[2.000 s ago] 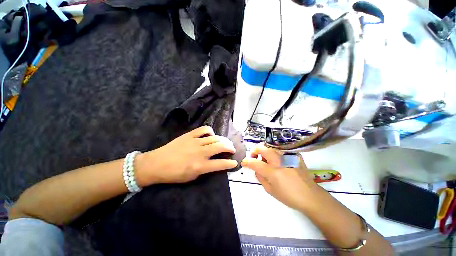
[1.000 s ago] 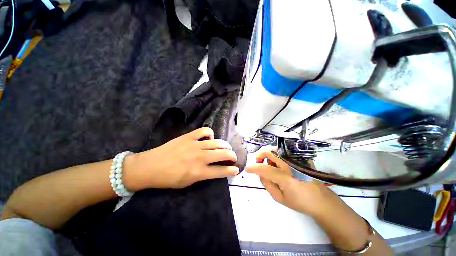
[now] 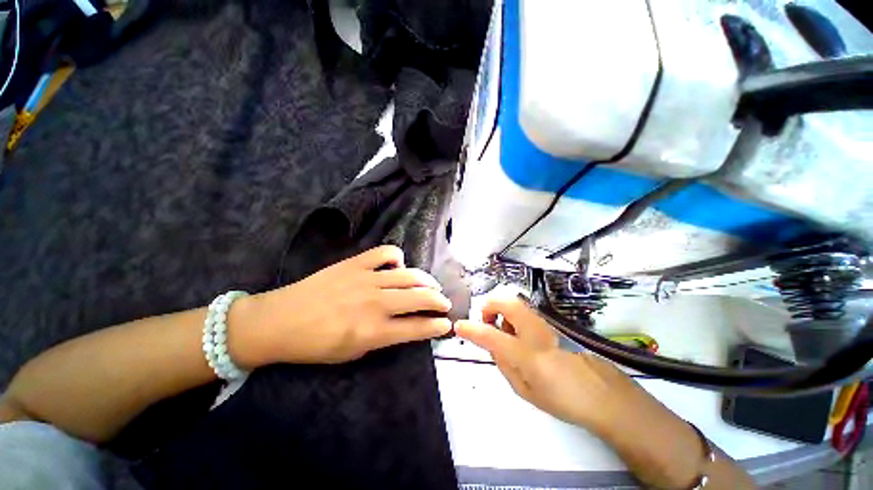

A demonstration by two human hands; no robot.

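Large dark mottled cloth (image 3: pixel 191 144) covers the left side. My left hand (image 3: pixel 354 306) lies palm down on it, fingers together, pressing a small grey-purple fabric edge (image 3: pixel 452 287) beside the needle area (image 3: pixel 507 273). My right hand (image 3: pixel 536 359) is just right of it, thumb and index fingertips pinched at that fabric edge, nearly touching my left fingertips. The exact grip is hard to see. The white sewing machine head (image 3: pixel 584 115) with a blue stripe stands above my right hand and partly hides the needle.
Yellow-green snips (image 3: pixel 634 342) show partly under the machine arm. A black smartphone (image 3: pixel 777 407) and yellow and red scissors handles (image 3: pixel 848 412) lie at the right. A ruler strip (image 3: pixel 546 478) runs along the front table edge. A pale angular patch (image 3: pixel 381 144) shows between cloth folds.
The machine head looks larger and closer than two seconds ago, as the view has shifted. My right fingertips have moved slightly left towards my left fingertips. My left hand stays on the cloth.
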